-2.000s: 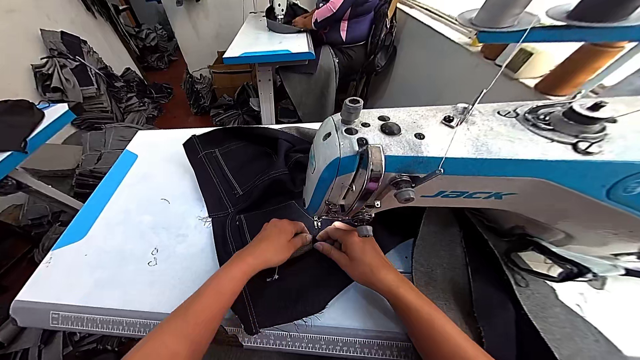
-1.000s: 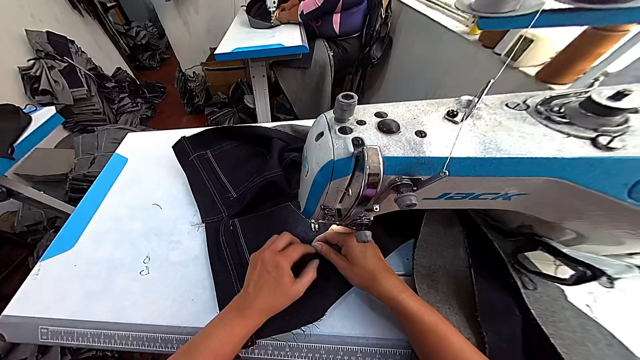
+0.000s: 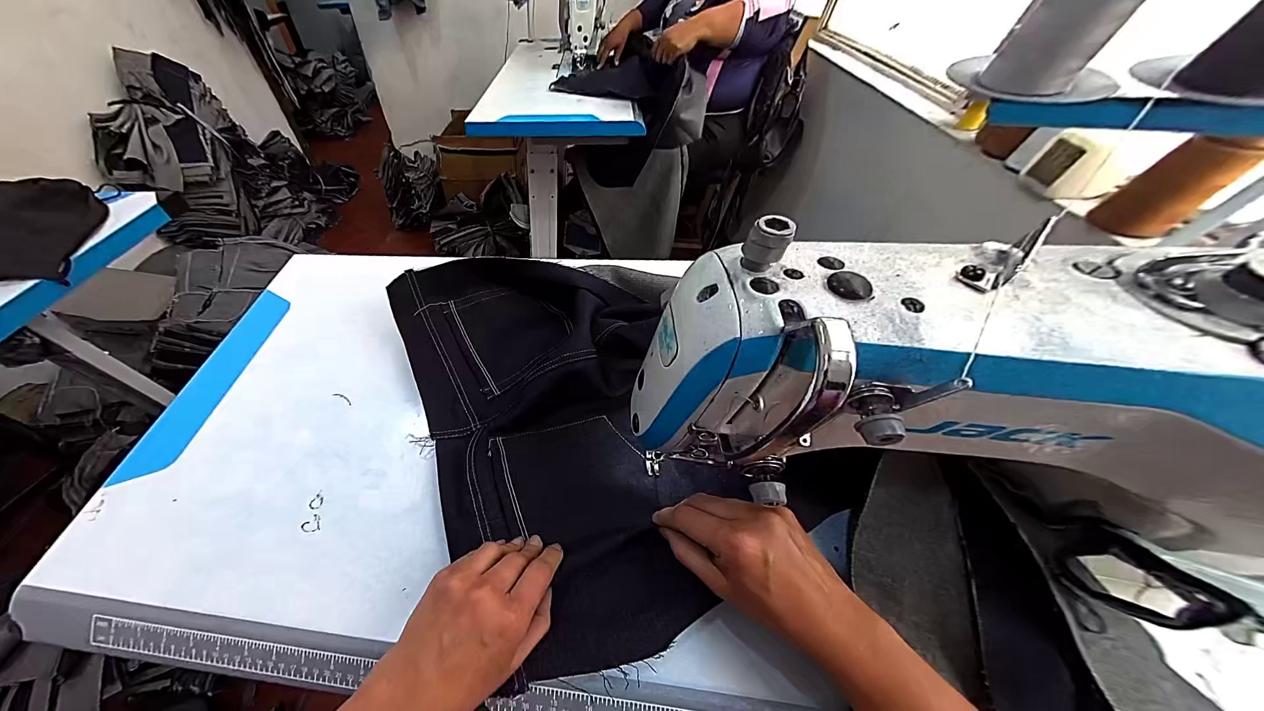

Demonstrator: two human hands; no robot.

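Dark denim trouser panels [image 3: 583, 553] with pale stitching and patch pockets lie across the sewing table [image 3: 365, 395]. A Jack industrial sewing machine [image 3: 691, 346] stands over them, its presser foot [image 3: 653, 462] at the corner edge of the lower pocket. My left hand [image 3: 494, 602] rests on the denim at the lower left, fingers spread little and flat, gripping nothing plain to see. Just right of and below the presser foot, my right hand [image 3: 741, 553] has its fingertips on the cloth; whether it pinches a fold cannot be told.
Grey and black denim pieces [image 3: 908, 553] hang at the right below the machine arm. Thread cones [image 3: 1057, 49] stand at the upper right. Behind, a co-worker [image 3: 741, 49] sews at another table [image 3: 553, 123]. Piles of denim [image 3: 227, 188] lie on the floor at the left.
My left hand has moved left and down from beside the presser foot, away from my right hand. My right hand has shifted slightly down from the foot. More dark cloth shows at the co-worker's table.
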